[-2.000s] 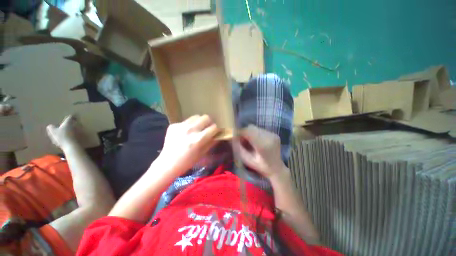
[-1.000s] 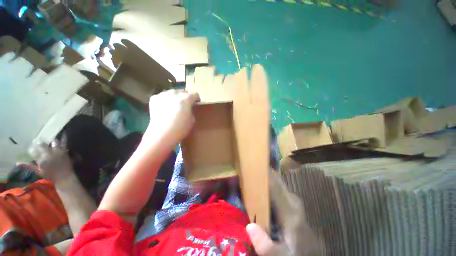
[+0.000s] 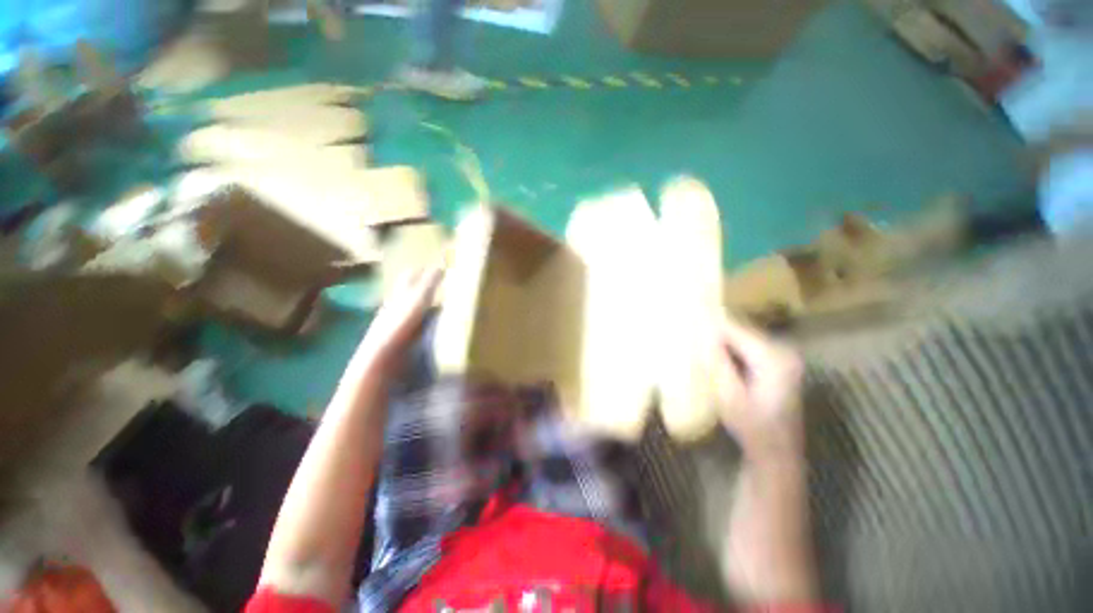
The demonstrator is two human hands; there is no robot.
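A tan box tray is held up in front of me above plaid-covered knees, its open side towards me. Its lid panel lies opened out to the right, with rounded lid ears along the outer side. My left hand is at the tray's left wall, its fingers partly hidden behind it. My right hand grips the outer right edge of the lid. The picture is blurred, so finger detail is unclear.
A stack of blanks stands at the right, with folded boxes behind it. Another open box and loose blanks lie at the left. A neighbour's arm is at lower left. A person's foot and a large carton are ahead.
The lid has swung from nearly edge-on to opened out flat on the right. My right hand has moved up and outward with it. The head view has tilted up and shows more floor ahead.
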